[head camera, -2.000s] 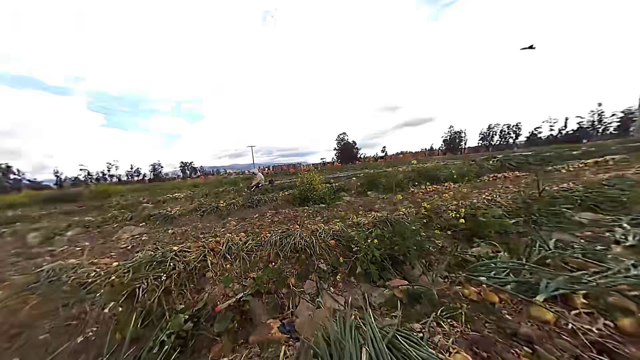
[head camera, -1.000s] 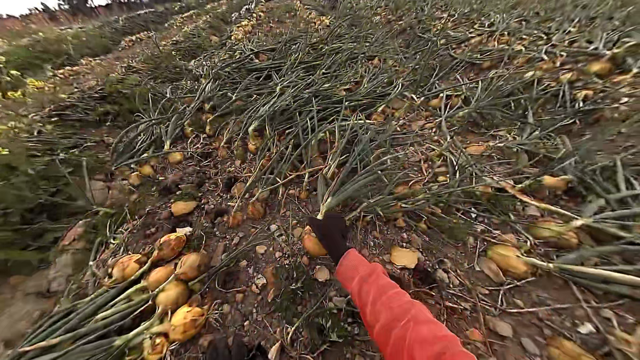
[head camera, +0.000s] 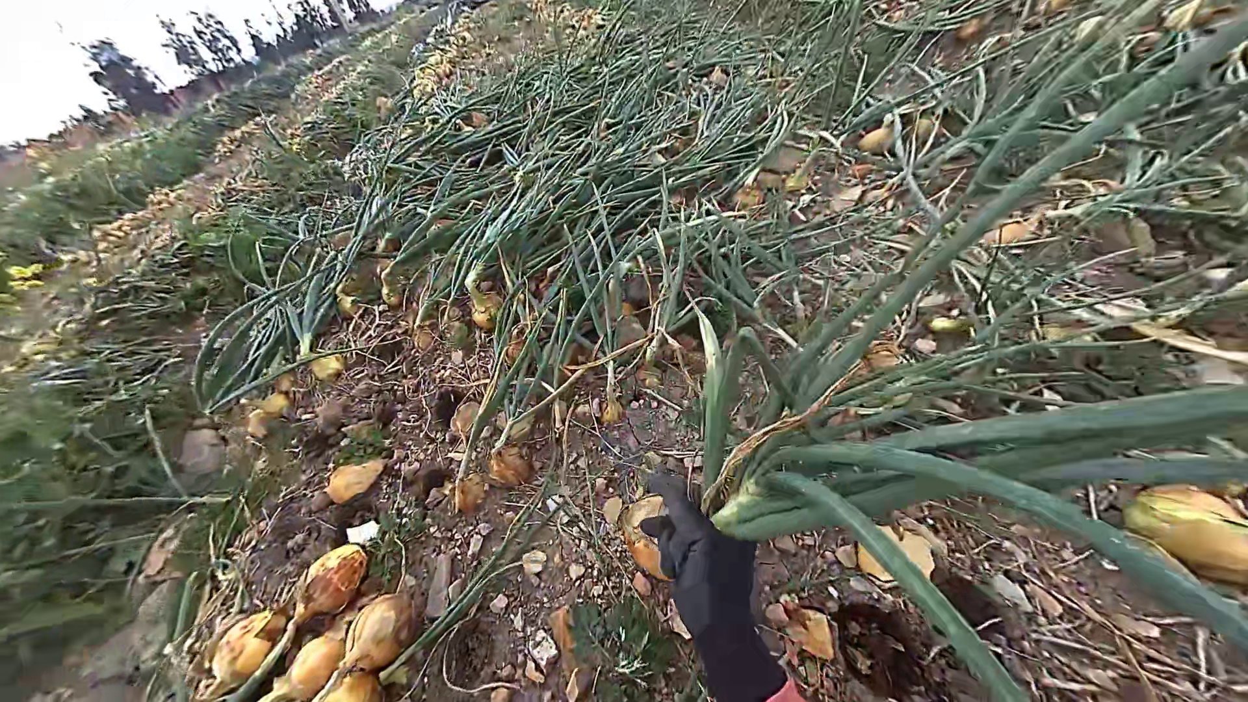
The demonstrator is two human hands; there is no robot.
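Note:
My right hand (head camera: 697, 561), in a black glove, is closed at the base of an onion plant, by the pale neck (head camera: 746, 512). Long green leaves (head camera: 1024, 434) fan out from it to the right. A yellow onion bulb (head camera: 645, 536) shows against the left side of my fingers; whether it belongs to that plant, I cannot tell. At the lower left lies a bunch of onion bulbs (head camera: 378, 632) with dry brown skins. My left hand is out of view.
Standing and fallen onion plants (head camera: 546, 175) cover the ground ahead. A large bulb (head camera: 1189, 531) lies at the right edge. Stones, dry stalks and a loose bulb (head camera: 354, 480) lie on the soil. Dark trees (head camera: 122, 78) stand far off at the upper left.
The view has dropped from the horizon to the ground. One second ago my right hand was at an onion plant's base; now large green leaves spread out right of it.

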